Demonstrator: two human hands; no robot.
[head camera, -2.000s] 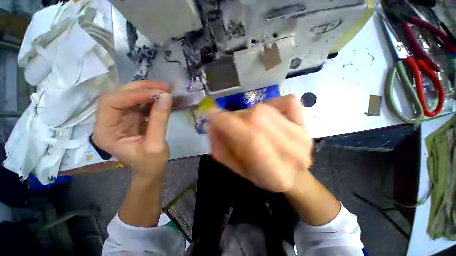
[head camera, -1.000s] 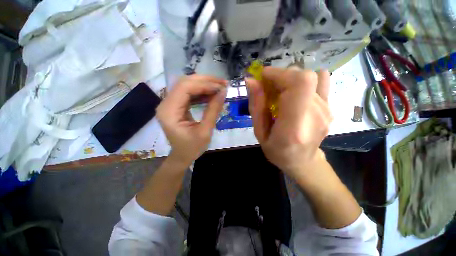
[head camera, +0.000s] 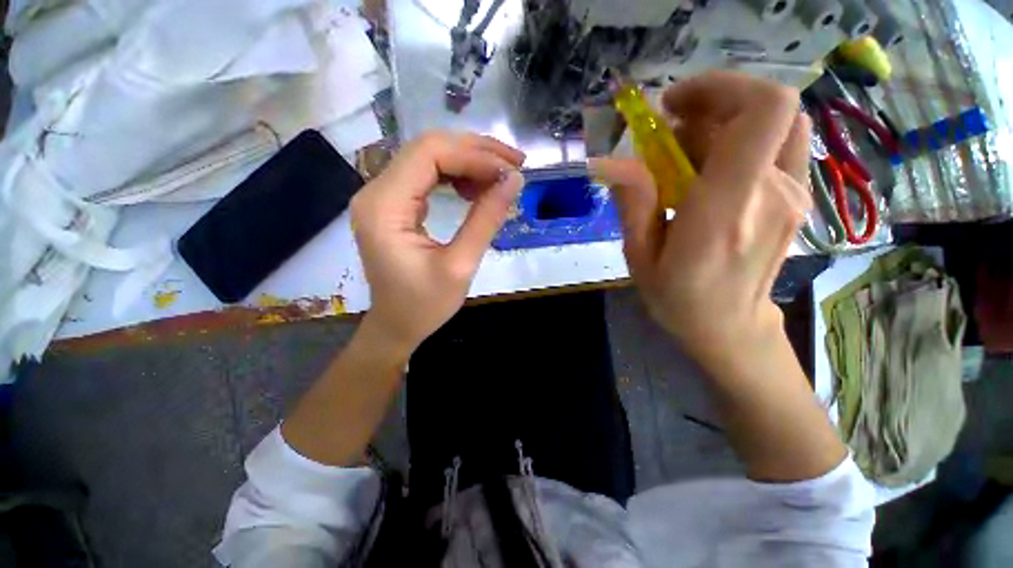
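Note:
My left hand (head camera: 428, 239) is left of the machine's front, thumb and forefinger pinched on a tiny dark part (head camera: 503, 175), too small to identify. My right hand (head camera: 728, 211) holds a screwdriver by its translucent yellow handle (head camera: 663, 155), tilted up and left; its thumb is extended. The overlock machine (head camera: 733, 50) is behind the hands at the top, partly cut off. Its dark needle area (head camera: 555, 67) is above and between the hands. A blue block (head camera: 594, 225) with a dark hole lies at the machine's front, between the hands.
A black smartphone (head camera: 270, 216) lies left of my left hand, beside a heap of white fabric (head camera: 211, 44). Scissors with a red loop (head camera: 853, 200) and dark red-handled pliers (head camera: 861, 124) lie at the right. Olive-beige fabric (head camera: 905, 366) is stacked on the side table. The table's chipped edge (head camera: 222, 322) runs in front.
The view has shifted, so the phone now shows. The hands have moved apart since one second ago. My right hand has opened its thumb away and shows more of the yellow handle.

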